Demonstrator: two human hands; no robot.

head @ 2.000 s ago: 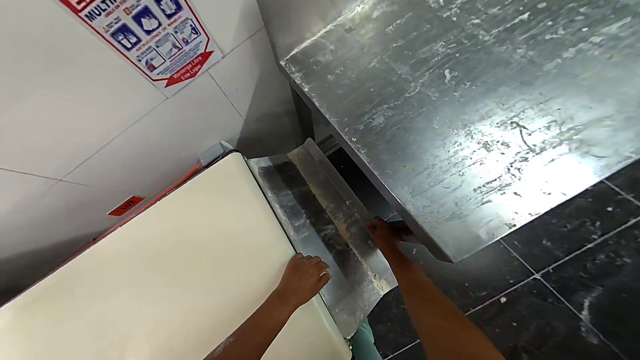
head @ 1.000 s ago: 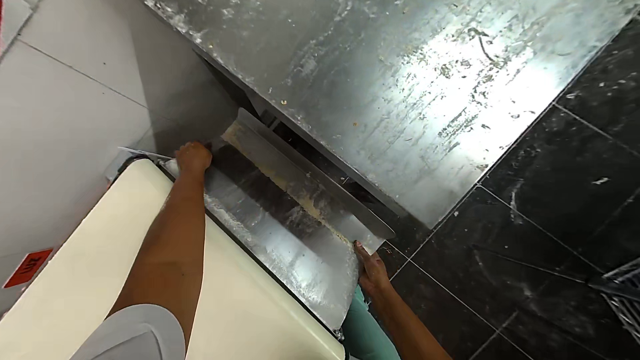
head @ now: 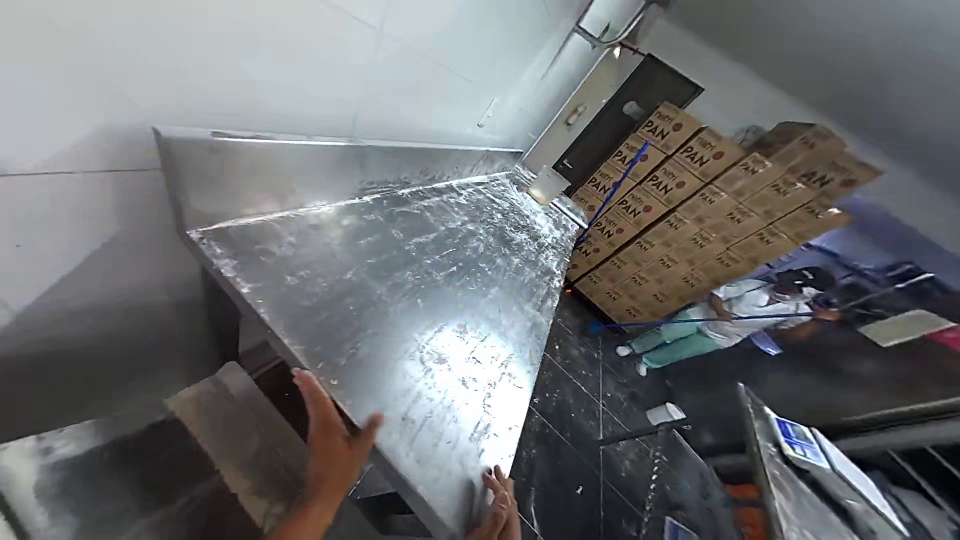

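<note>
A long stainless steel table (head: 390, 277), smeared with pale residue, fills the middle of the view. My left hand (head: 330, 435) rests at its near edge, thumb spread from the fingers, holding nothing. At the table's near right corner my right hand (head: 496, 506) touches the edge; its lower part is cut off by the frame. Below and left of my left hand lies a metal tray-like sheet (head: 232, 442) with pale crumbs or flour on it.
Stacked cardboard boxes (head: 660, 217) stand beyond the table's far end. A person (head: 739, 311) in light clothing holds a long blue pole at the right. A white container (head: 547, 185) sits on the table's far end. A white cup-like container (head: 665, 413) is on the dark tiled floor (head: 577, 420).
Both hands have left the metal sheet beside the cream-coloured surface and are now at the steel table's edge. The view has swung up and to the right.
</note>
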